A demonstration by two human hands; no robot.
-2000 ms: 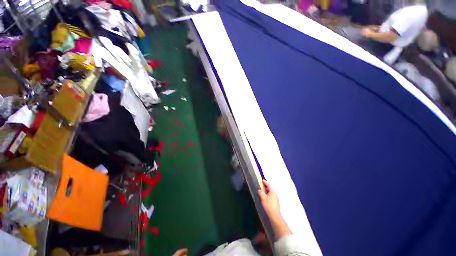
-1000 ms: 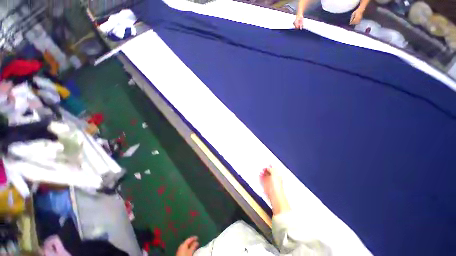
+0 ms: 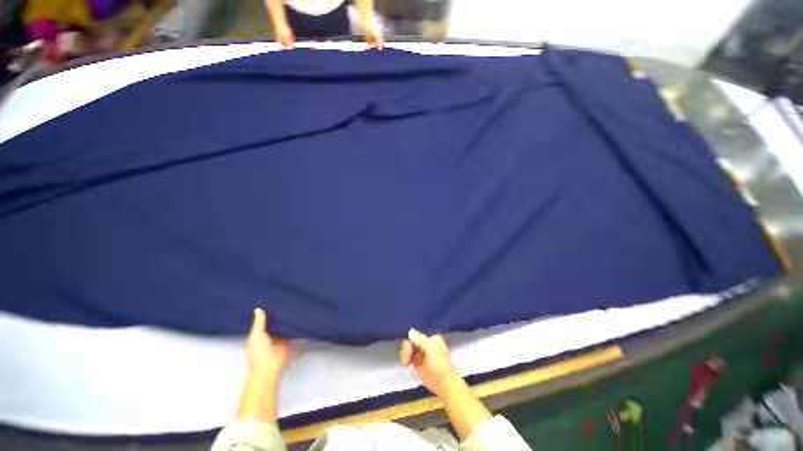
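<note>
Navy fabric [image 3: 352, 211] lies across the table over white fabric [image 3: 158, 370], with creases in the middle and a long fold towards its right end. My left hand [image 3: 267, 352] is at the near navy edge, its thumb over the cloth and other fingers by the edge. My right hand [image 3: 429, 359] pinches the same edge further right. The navy edge bows between and beside my hands. A yellow wooden stick [image 3: 546, 372] lies along the near table rim, partly behind my right forearm.
Across the table, a person's two hands [image 3: 375, 37] are at the far fabric edge. Thin orange pieces [image 3: 775, 245] show at the right fabric end, beside the grey table top [image 3: 735, 132]. Green floor [image 3: 651, 392] with red scraps lies at lower right.
The view has swung right to the fabric's right end. My right hand has come into clear view, and both hands are now at the near navy edge. The other person has both hands at the far edge.
</note>
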